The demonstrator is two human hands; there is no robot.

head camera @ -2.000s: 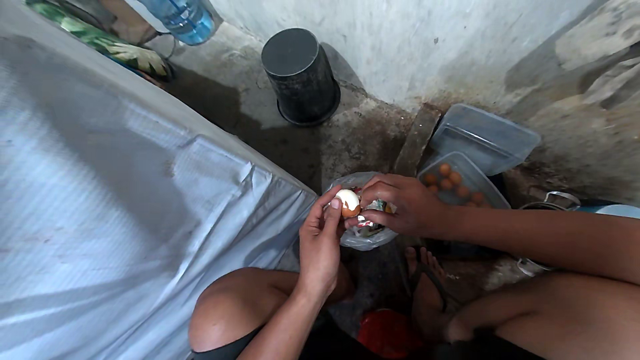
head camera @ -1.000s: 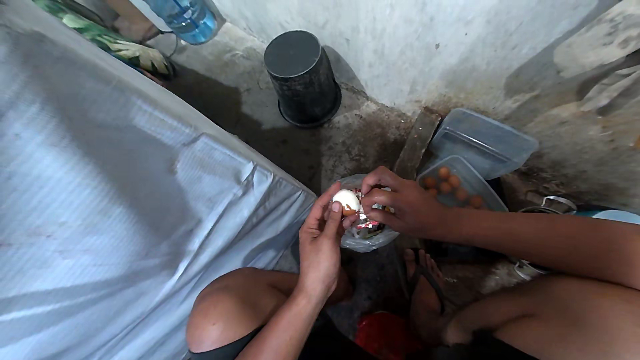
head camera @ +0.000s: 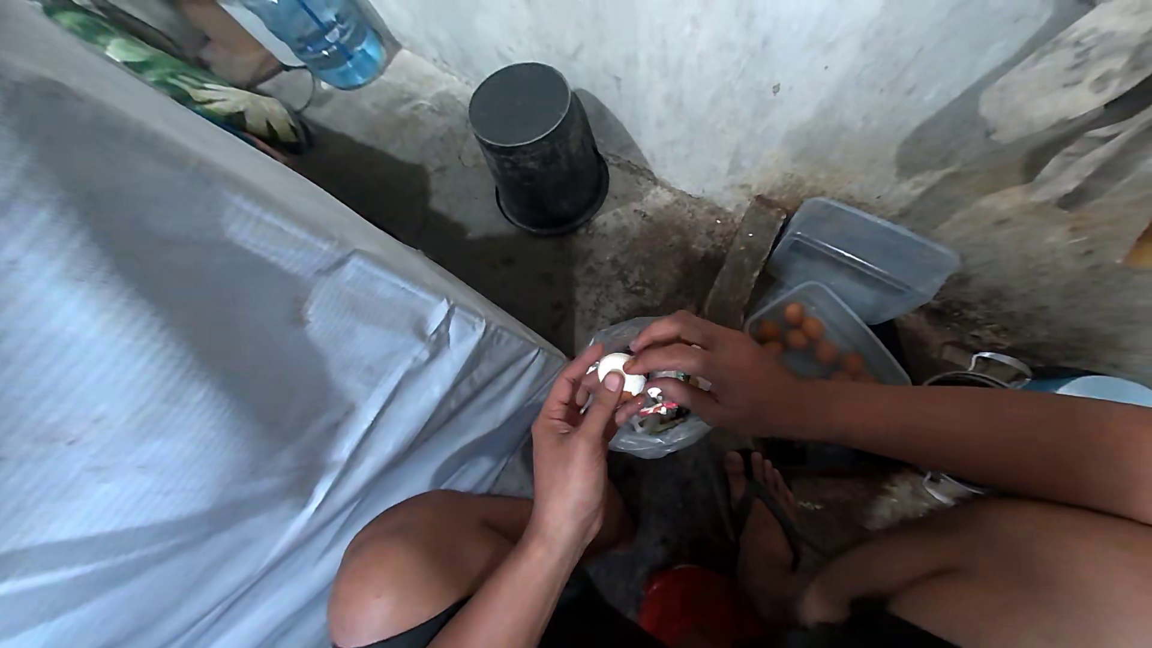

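A partly peeled egg [head camera: 621, 371], mostly white with a bit of brown shell low on it, is held in my left hand [head camera: 580, 427] between thumb and fingers. My right hand [head camera: 711, 364] touches the egg's upper right side with its fingertips, the other fingers bent. Beneath both hands lies a clear plastic bag [head camera: 661, 443] with shell pieces and other scraps in it. To the right, partly behind my right forearm, a clear plastic container [head camera: 877, 353] holds several orange-brown eggs [head camera: 812, 328].
An upside-down black bucket [head camera: 540, 153] stands near the wall. Another clear container [head camera: 864, 256] leans beyond the eggs, beside a wooden board [head camera: 745, 261]. Light sheeting [head camera: 270, 360] covers the left side. A metal pot [head camera: 972, 378] is at right, a red object [head camera: 697, 607] below, a blue bottle [head camera: 333, 40] at top.
Less brown shell shows on the egg than two seconds ago, and more white. My hands stay close together over the bag, with small finger movements.
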